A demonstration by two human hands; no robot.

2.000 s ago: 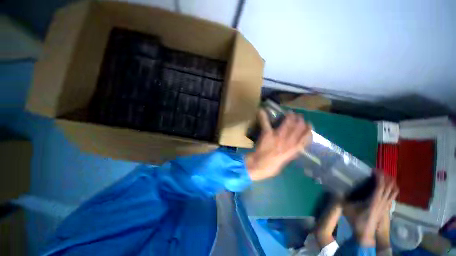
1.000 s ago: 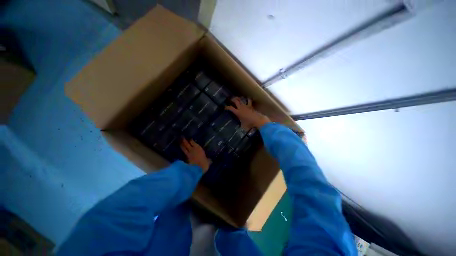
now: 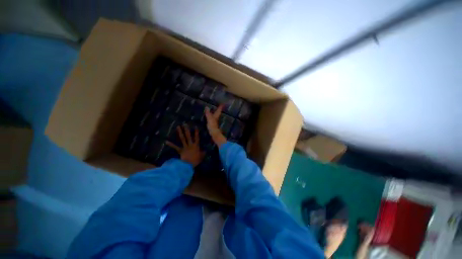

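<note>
An open brown shipping carton (image 3: 96, 96) stands in front of me with its flaps up. Rows of black retail boxes (image 3: 185, 103) with thin pale print lie inside it. My left hand (image 3: 189, 146) is spread, palm down, on top of the boxes near the carton's near side. My right hand (image 3: 215, 124) rests on the boxes just to the right of it, thumb and fingers apart. Neither hand is closed round a box. The picture is slightly blurred.
A green bench mat (image 3: 304, 174) lies to the right. Another person's hand (image 3: 335, 233) is by dark boxes (image 3: 324, 212) there. The white machine with a red curtain (image 3: 411, 220) is at the far right. A white wall (image 3: 354, 66) runs behind the carton; brown cartons (image 3: 15, 157) stand at the left edge.
Since the oldest frame, both hands have moved from the row over the bench into the carton. Since one second ago, the right hand has moved left, closer to the left hand. The view has turned.
</note>
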